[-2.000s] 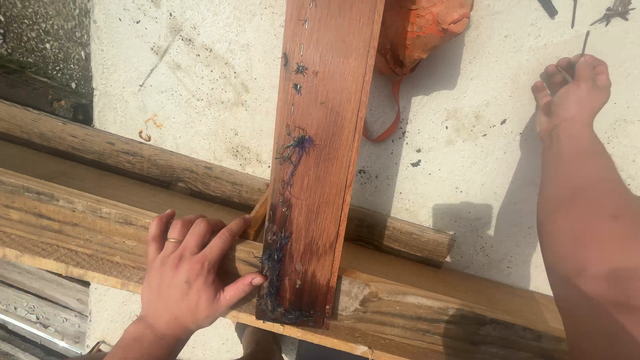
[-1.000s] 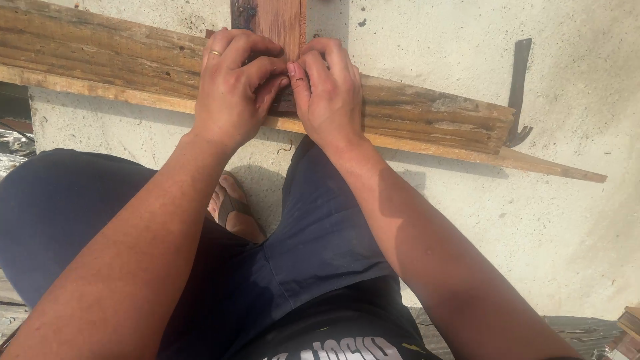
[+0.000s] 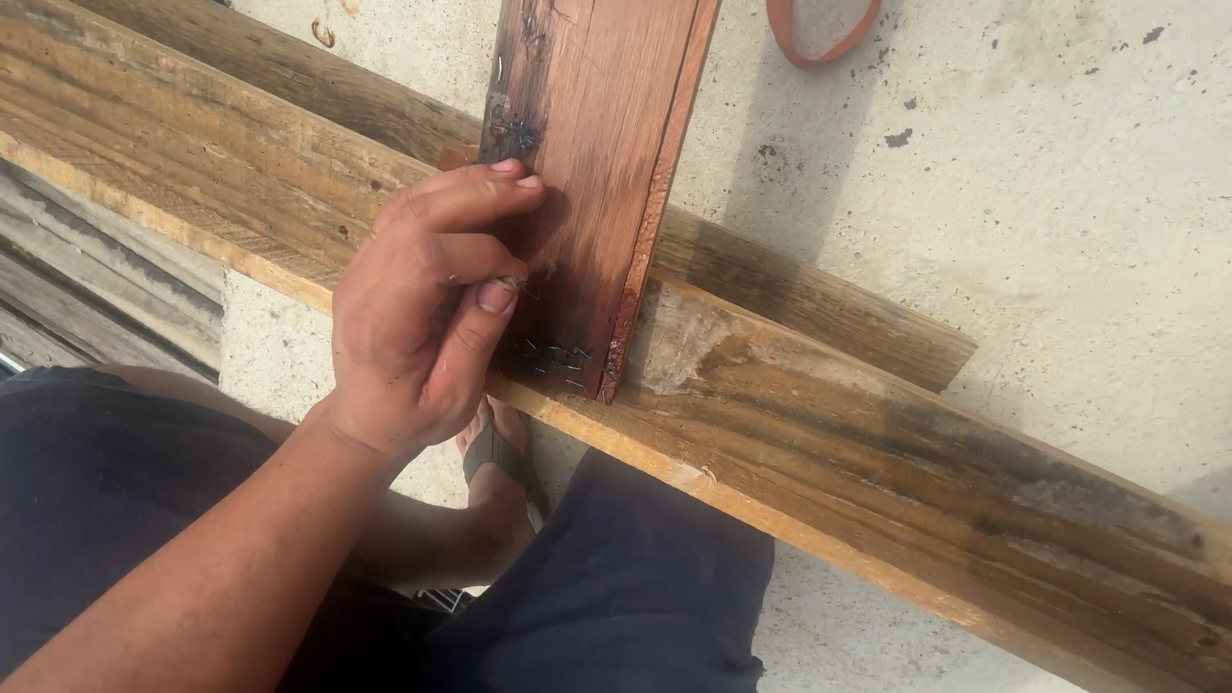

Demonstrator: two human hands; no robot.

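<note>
My left hand (image 3: 433,298) is over the near end of a reddish-brown wooden board (image 3: 602,183), its thumb and index finger pinched on a small tuft of fibres (image 3: 515,285). Dark bluish slivers or fibres (image 3: 558,356) lie on the board's near end, and another cluster (image 3: 518,133) is just beyond my fingertips. The board rests across a thick weathered timber beam (image 3: 799,414). My right hand is out of the frame.
Behind the thick beam a second, thinner timber (image 3: 828,298) runs under the board. An orange strap (image 3: 828,48) lies on the concrete floor (image 3: 1011,192) at the top. Grey planks (image 3: 106,260) are at the left, and my legs are below the beam.
A second ago both hands were together at the board's near end; now only my left hand is there. My right hand has left the view. The view has shifted.
</note>
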